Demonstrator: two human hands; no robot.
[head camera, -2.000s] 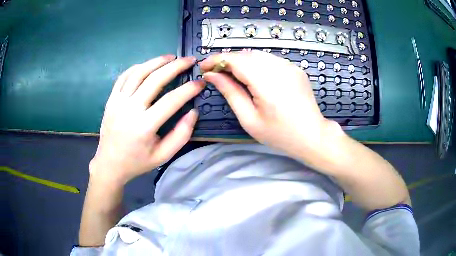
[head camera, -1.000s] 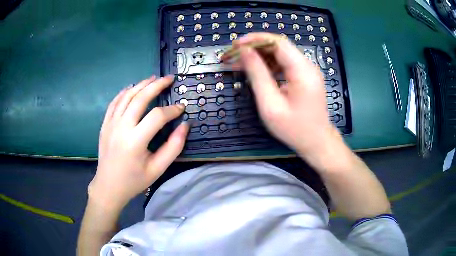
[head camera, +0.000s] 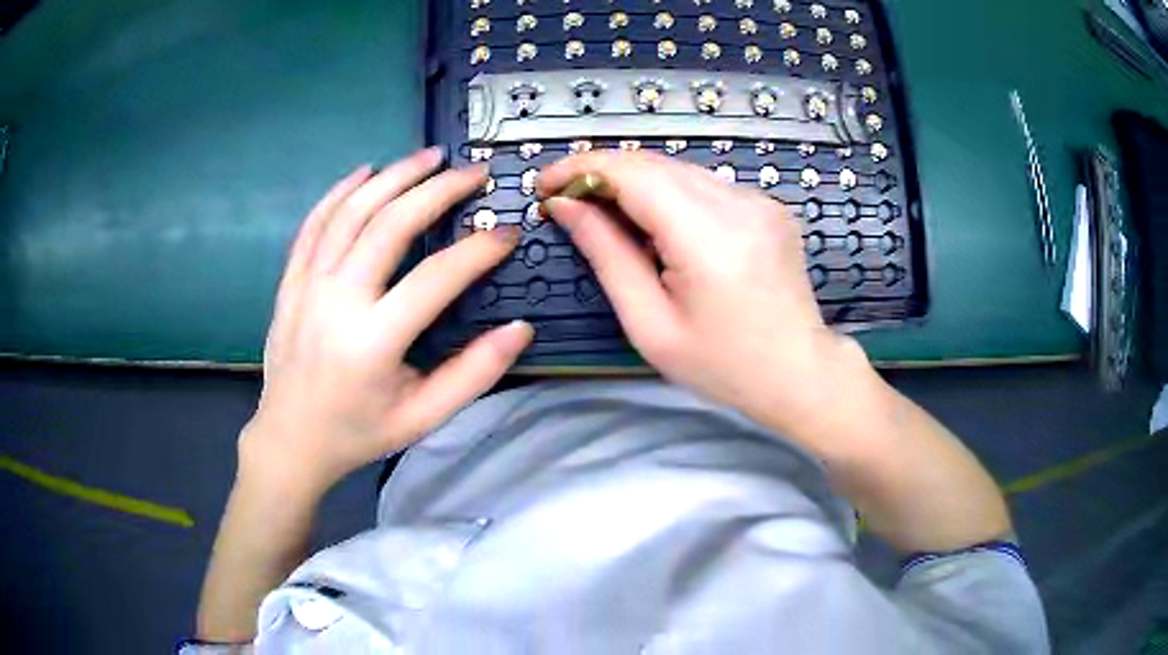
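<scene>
A black component tray (head camera: 602, 326) lies in front of me with rows of small pale gold round components (head camera: 484, 220); pockets near its front edge are empty. A grey fixture bar (head camera: 551, 122) lies across it. Its two left seats look empty and the others hold components. My right hand (head camera: 711, 256) pinches a short brass-yellow pick-up pen (head camera: 587, 187) over the tray's left part, below the bar; its tip is hidden by my fingers. My left hand (head camera: 365, 301) rests at the tray's left edge, fingers apart, holding nothing visible.
Silver tweezers (head camera: 1035, 179) lie on the green bench (head camera: 167, 192) right of the tray. Farther right are another bar (head camera: 1109, 275), a white card (head camera: 1082, 275) and a dark tray (head camera: 1146, 166). The bench's front edge runs before my body.
My right hand has moved from over the bar left and down to the tray pockets. The bar's second seat, filled or covered before, now looks empty. The camera view has also shifted.
</scene>
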